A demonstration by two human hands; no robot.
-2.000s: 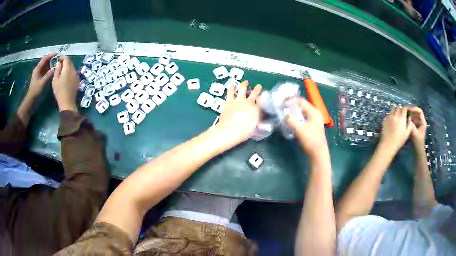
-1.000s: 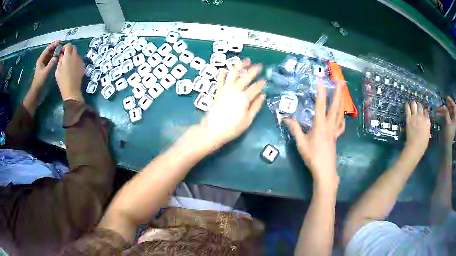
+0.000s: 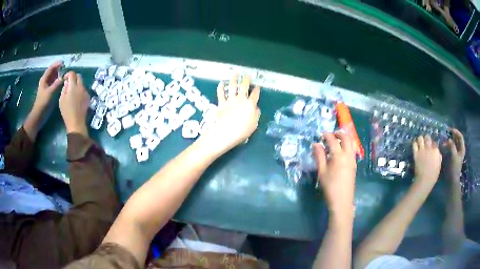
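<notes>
My left hand point(image 3: 234, 118) lies palm down with fingers spread at the right edge of a pile of white-grey square housings point(image 3: 158, 105). It partly hides some housings. My right hand point(image 3: 338, 168) is over the right side of a heap of crinkly clear bags point(image 3: 302, 157); its fingers are apart and curved, with the fingertips at the film. Pale housings show through the bags. The orange-handled tool point(image 3: 348, 126) lies just beyond my right hand, against the right side of the bags.
A clear blister tray point(image 3: 400, 142) with small parts lies at right under a neighbour's hands point(image 3: 429, 160). Another neighbour's hands point(image 3: 73, 100) hold something small at left. A pale rail point(image 3: 200, 71) and grey post point(image 3: 114, 31) stand at the bench's back edge.
My left hand has moved left and the nearby loose housings now sit against the pile. My right hand was in the bags earlier and now rests lower on them. The lone front housing no longer shows.
</notes>
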